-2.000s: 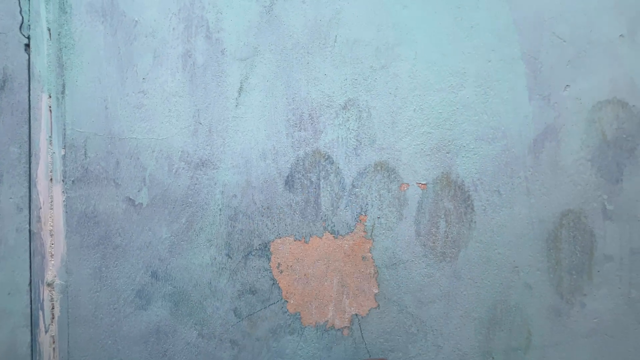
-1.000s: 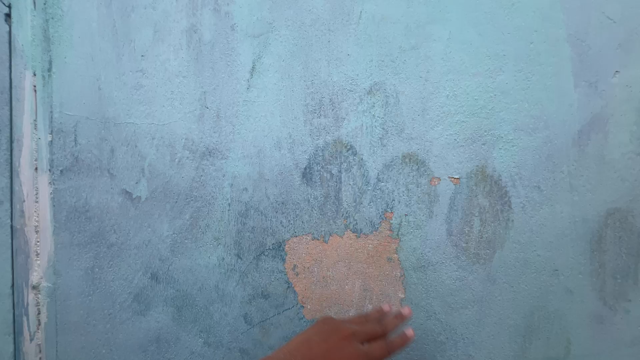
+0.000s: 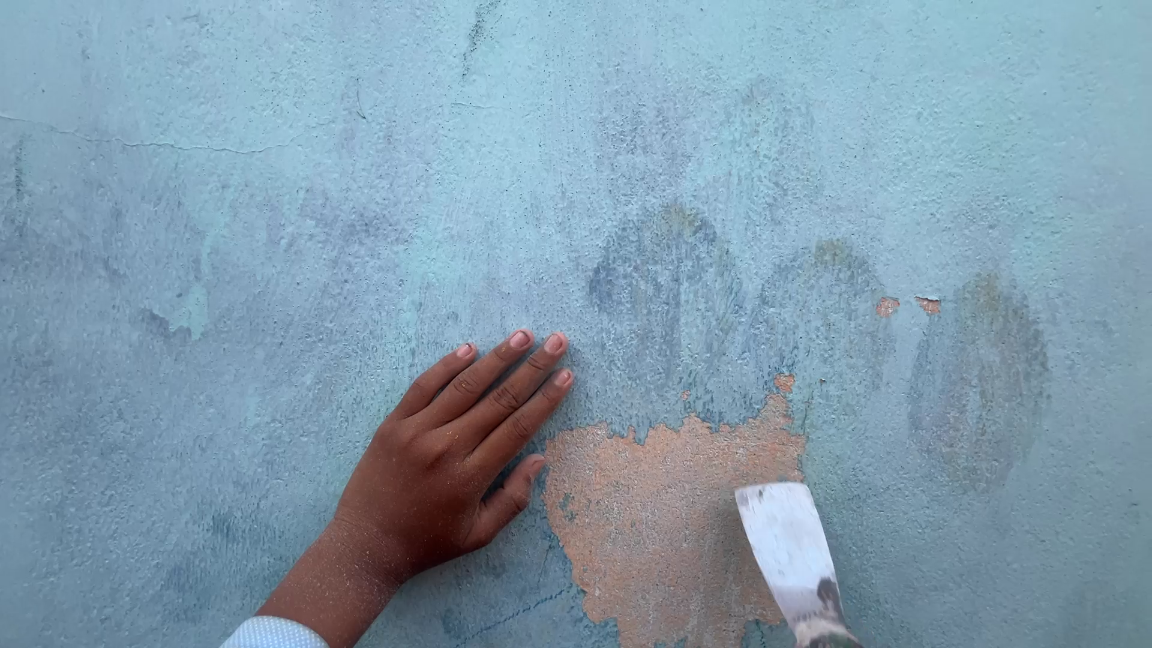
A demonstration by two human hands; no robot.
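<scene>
My left hand (image 3: 450, 459) lies flat against a blue-green painted wall (image 3: 297, 243), its fingers slightly apart and pointing up and to the right. Beside its thumb is a patch of bare orange-tan plaster (image 3: 666, 522) with jagged paint edges. The metal blade of a putty knife (image 3: 787, 544) enters from the bottom right, its flat tip over the right part of that patch. Its handle is mostly cut off at the bottom edge, and my right hand is out of view.
Dark oval stains (image 3: 981, 387) mark the wall above and right of the patch. Two small chips (image 3: 887, 307) expose orange beneath the paint, one with a lifted flake. A thin crack (image 3: 180, 146) runs across the upper left.
One second ago a hand was low at the bottom edge of the bare patch; now my left hand lies left of it. The putty knife has come into view. The view is closer to the wall.
</scene>
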